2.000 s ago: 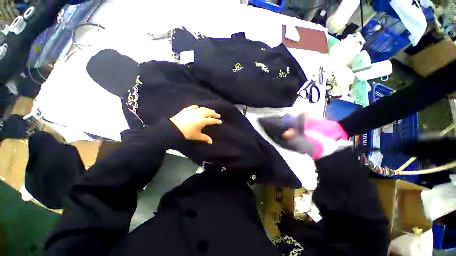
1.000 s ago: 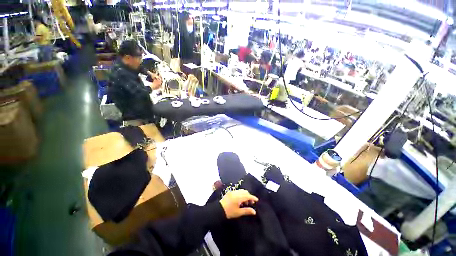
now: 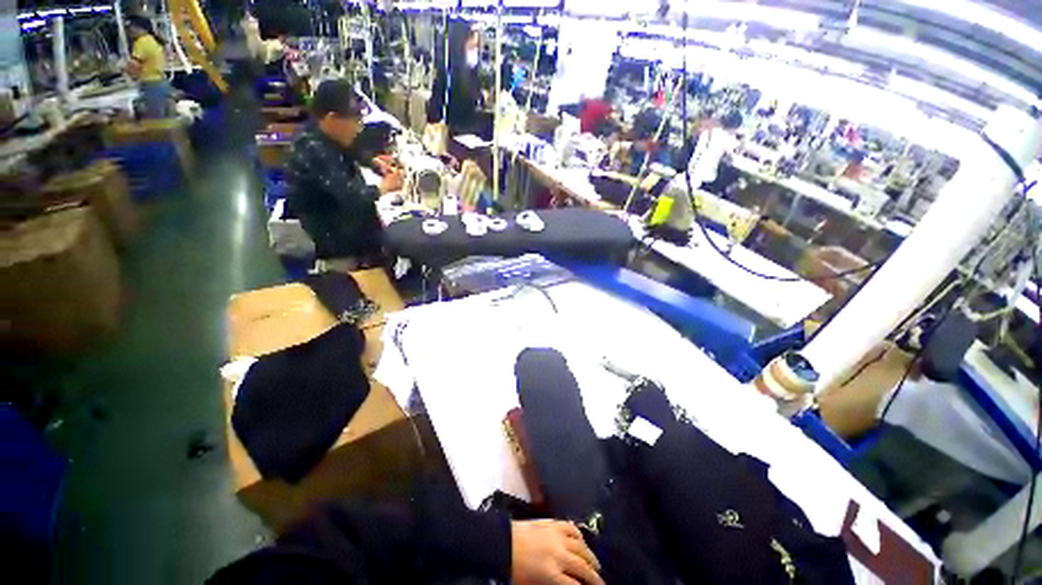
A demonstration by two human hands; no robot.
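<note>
My bare left hand (image 3: 553, 553) is at the bottom edge, partly cut off, resting on black cloth at the sleeve board (image 3: 556, 411). Its fingers look bent; whether they grip the cloth cannot be told. The board's rounded end is bare and points away from me. A black garment with gold embroidery (image 3: 714, 491) lies to the right on the white table, with a small white label (image 3: 646, 430) on it. My right hand is out of the picture.
A black garment piece (image 3: 299, 400) lies on a carton (image 3: 269, 322) at the left. A red-brown card (image 3: 886, 551) is at lower right, a thread cone (image 3: 788, 375) by the far edge. A person (image 3: 334, 171) works beyond a dark padded board (image 3: 514, 234).
The view has swung up from the table to the factory floor. My left hand has moved down toward the picture's bottom edge, and more of the sleeve board is bare. My right hand has left view.
</note>
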